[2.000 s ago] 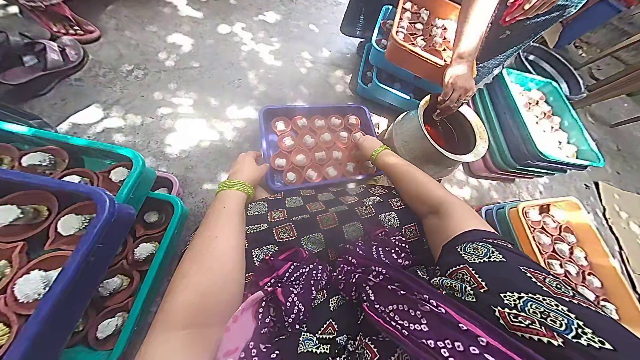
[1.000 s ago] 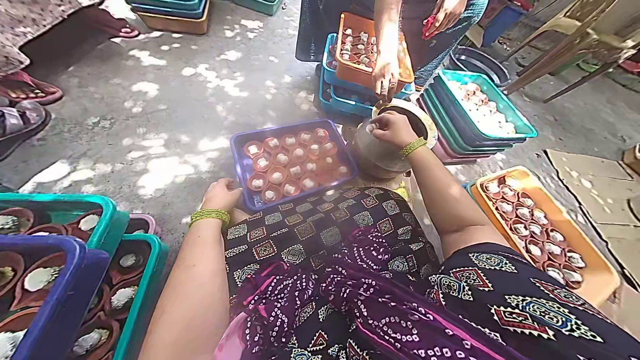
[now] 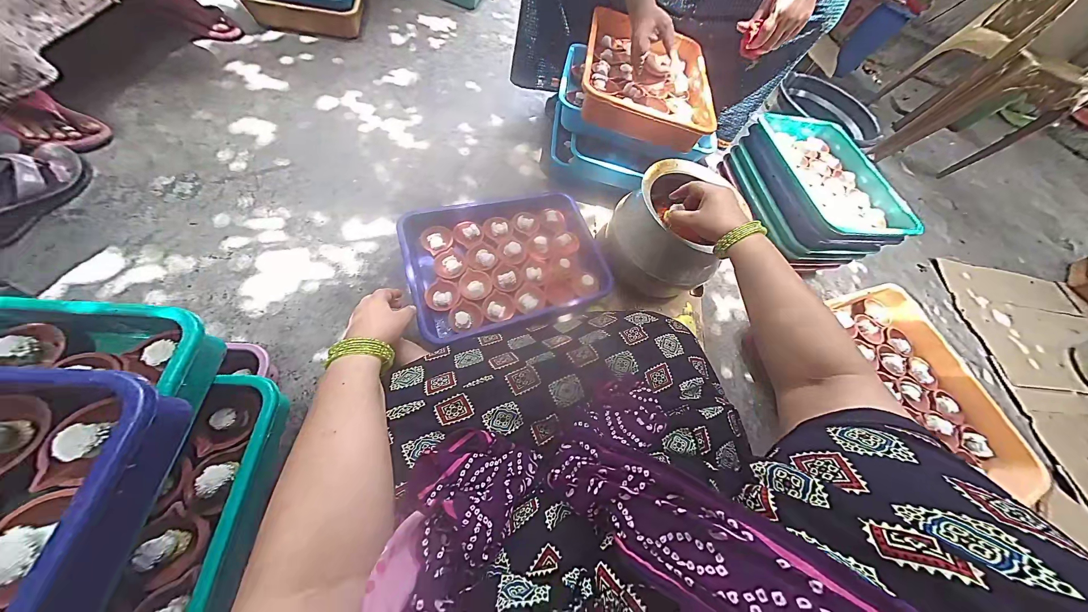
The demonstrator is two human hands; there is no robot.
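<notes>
A purple plastic tray [image 3: 410, 280] filled with small clay cups [image 3: 478, 286], each with a white lump in it, lies at the far edge of my patterned lap. My left hand [image 3: 380, 321] is beside its left wall, fingers curled; whether they grip the rim I cannot tell. To the right of the tray stands a round metal pot [image 3: 654, 255]. My right hand [image 3: 707, 211] is at the pot's mouth with its fingers bent down over the opening; what is between the fingertips is hidden. Both wrists wear green bangles.
Across from me a person's hand [image 3: 653, 34] reaches into an orange tray [image 3: 650, 127] on blue trays. Stacked trays with a green one [image 3: 909, 223] on top stand right of the pot. An orange tray [image 3: 1020, 463], cardboard [image 3: 1011, 297], and left-side trays [image 3: 140, 387] flank me.
My right hand has gone from the tray to the pot's mouth. The other person's hand, earlier at the pot, is now over the orange tray.
</notes>
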